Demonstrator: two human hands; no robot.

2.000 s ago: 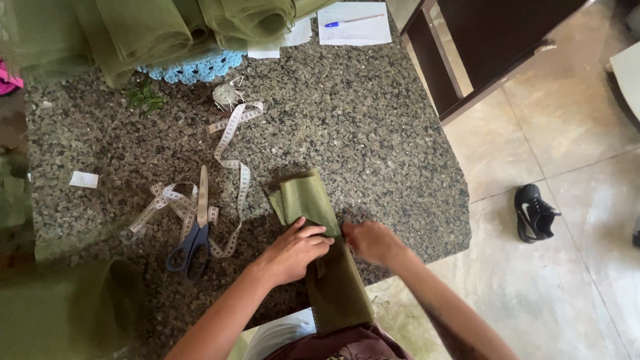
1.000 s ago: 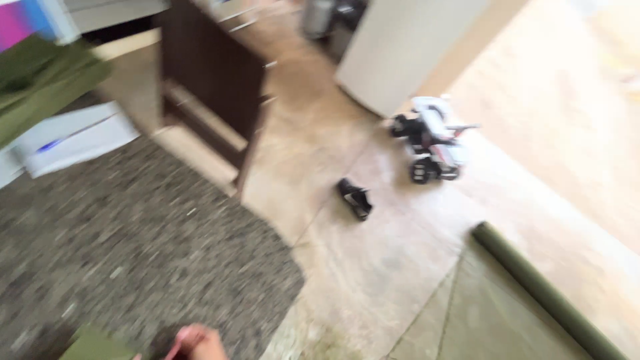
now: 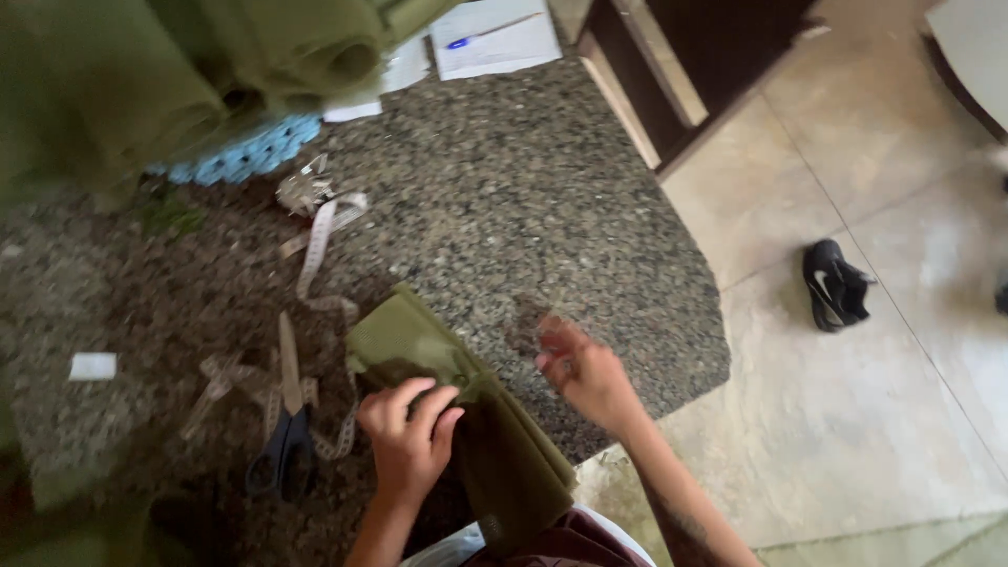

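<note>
A folded strip of olive-green mesh fabric [image 3: 504,425] lies across the front edge of the granite table and hangs toward my lap. My left hand [image 3: 409,433] rests at its left side, fingers bent and apart, the fingertips at the fabric. Blurred by motion, my right hand [image 3: 587,370] is to the right of the fabric, over the table, fingers partly curled; whether it holds anything small is unclear. Left of the fabric are scissors [image 3: 290,409] with dark handles, lying over part of a white measuring tape [image 3: 317,244] that winds up the table.
Rolls of green mesh [image 3: 260,47] lie over a blue crocheted mat [image 3: 244,153] at the upper left. Papers [image 3: 504,55] with a blue pen [image 3: 492,31] are at the table's back. A dark chair [image 3: 661,79] stands at the right; a black shoe [image 3: 835,287] is on the tiled floor.
The view swung right to the floor and came back. Two seconds ago my right hand was at the fabric's right edge; now it is apart from it. The fabric's upper end now points further left.
</note>
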